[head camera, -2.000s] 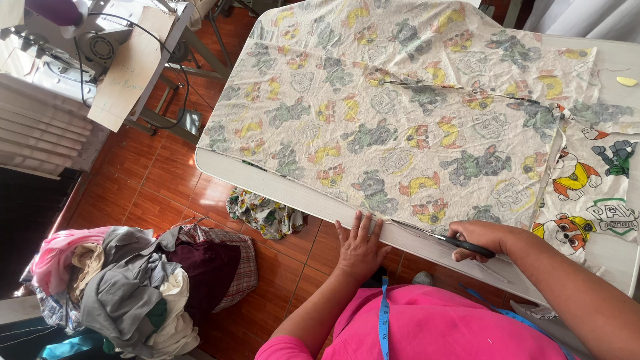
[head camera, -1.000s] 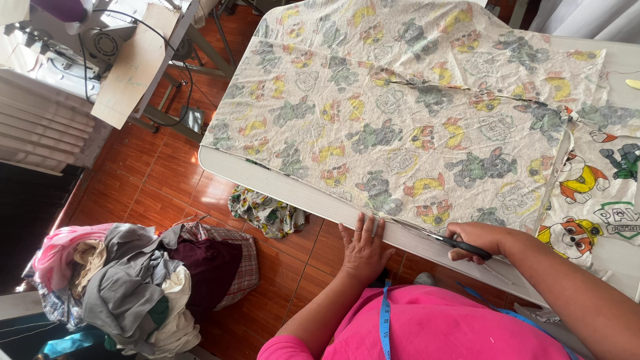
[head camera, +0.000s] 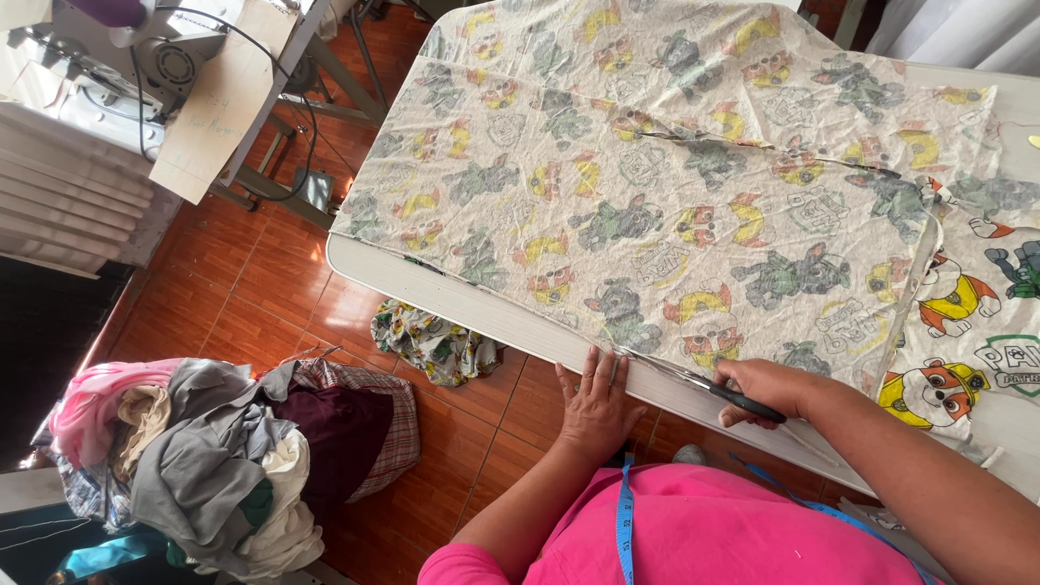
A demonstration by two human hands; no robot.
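Cartoon-printed cotton fabric (head camera: 650, 203) lies spread over a white table (head camera: 520, 333), mostly wrong side up, with a brighter printed piece (head camera: 942, 341) at the right. My right hand (head camera: 760, 394) grips black-handled fabric scissors (head camera: 707, 383), their blades pointing left along the fabric's near edge. My left hand (head camera: 597, 398) rests with spread fingers at the table's near edge, fingertips by the scissor tips and the fabric edge. Whether the blades are apart cannot be told. A blue tape measure (head camera: 624, 520) hangs over the pink shirt.
A heap of mixed garments and cloth (head camera: 203, 447) is at the lower left. A crumpled printed cloth (head camera: 435, 341) lies on the tiled floor beside the table. At the upper left stands a sewing machine (head camera: 175, 61) with a paper pattern piece (head camera: 223, 101) near it.
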